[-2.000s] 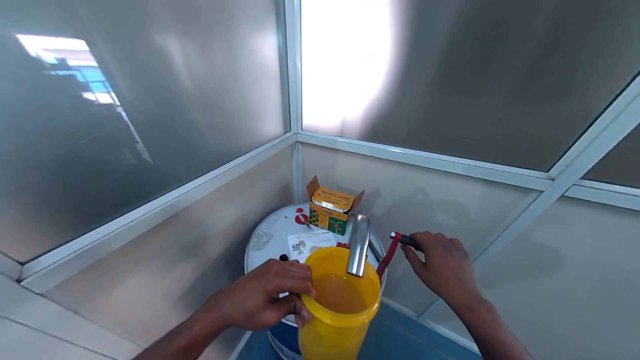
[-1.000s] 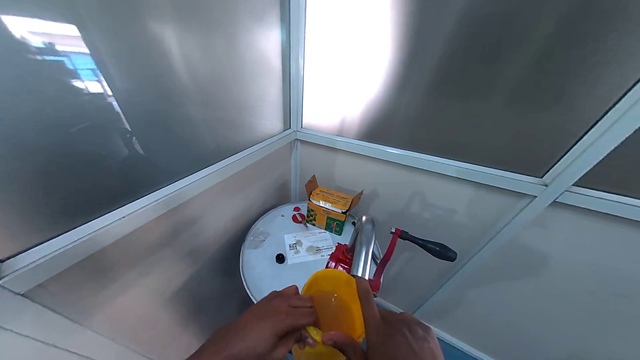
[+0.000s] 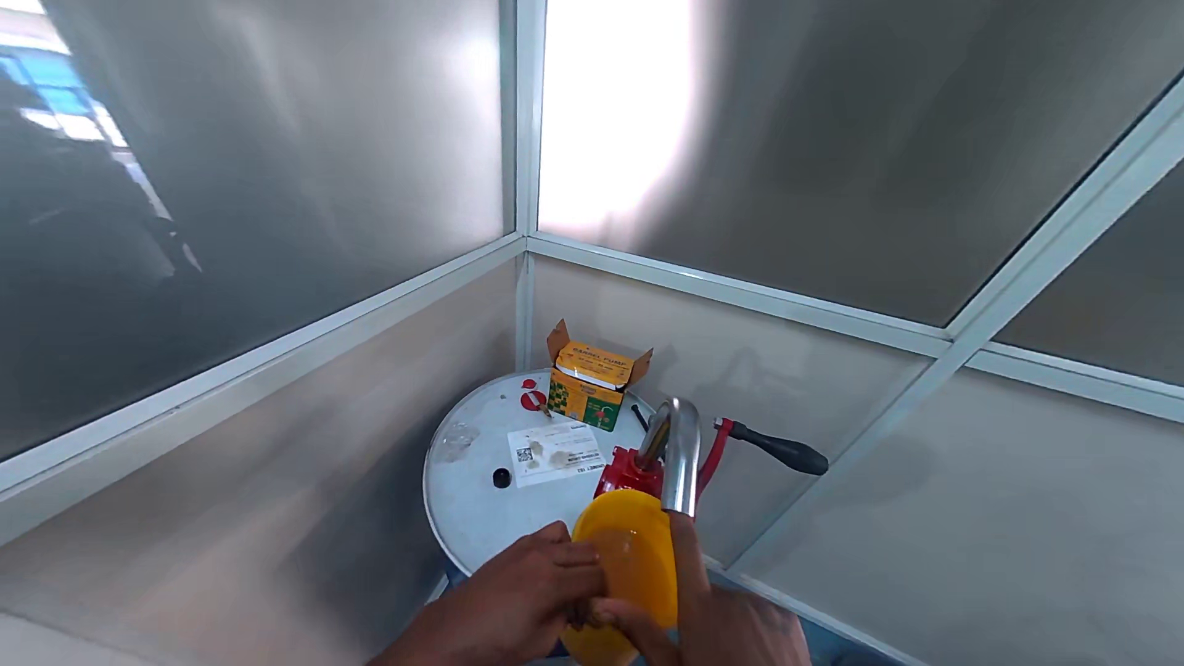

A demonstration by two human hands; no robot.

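Observation:
A yellow plastic container (image 3: pixel 638 546) with liquid inside is tilted below the curved metal spout (image 3: pixel 683 453) of a red hand-crank barrel pump (image 3: pixel 629 474). My left hand (image 3: pixel 532 592) grips its left rim. My right hand (image 3: pixel 717 615) is at its right side, one finger raised to the spout's mouth and the thumb at the container's near side. The pump's crank handle (image 3: pixel 786 451), black on a red arm, sticks out to the right, untouched. The pump stands on a white drum top (image 3: pixel 462 509).
On the drum stand an open yellow cardboard box (image 3: pixel 587 393), a stained paper label (image 3: pixel 555 453), a red cap (image 3: pixel 534 400) and a small black round cap or opening (image 3: pixel 501 478). Framed metal-and-panel walls meet in a corner behind the drum.
My right hand has left the crank handle, where it was two seconds ago, and come to the container and spout. The container has gone from nearly upright to tilted.

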